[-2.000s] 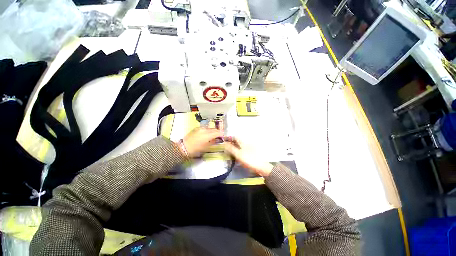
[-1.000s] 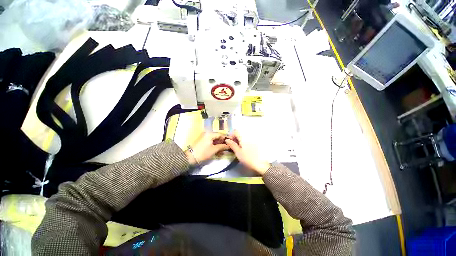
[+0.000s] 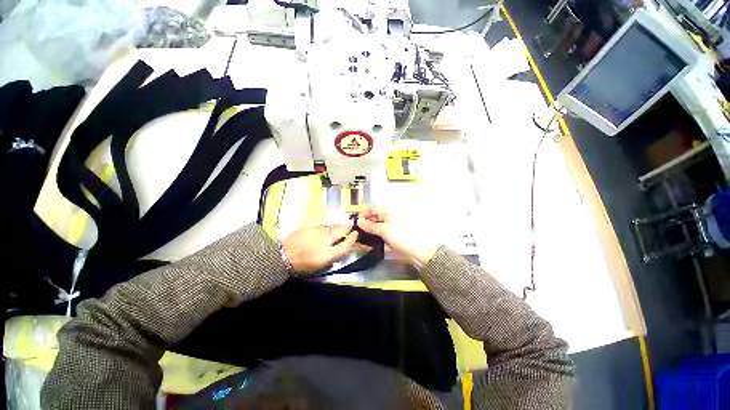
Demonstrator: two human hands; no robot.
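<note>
A black fabric band [image 3: 367, 258] runs over the shiny machine bed just in front of the needle area [image 3: 356, 192]. My left hand [image 3: 314, 247] and my right hand [image 3: 394, 234] pinch its end between their fingertips, a little short of the presser foot. The fingers hide part of the band end. The white sewing machine head [image 3: 344, 112] with its round red logo stands behind the hands. A wide stack of black pieces [image 3: 320, 320] lies along the front edge, nearest my body.
Black bands [image 3: 180, 188] lie fanned at left. Tied dark bundles [image 3: 28, 248] are at far left, and a clear plastic bag [image 3: 76, 40] at upper left. A yellow piece [image 3: 403, 165] sits right of the needle. A control screen [image 3: 628, 74] and a thin cable [image 3: 533, 208] are at right.
My hands have drawn slightly back from the needle towards me, and the left has shifted left. More of the band now shows under the fingers.
</note>
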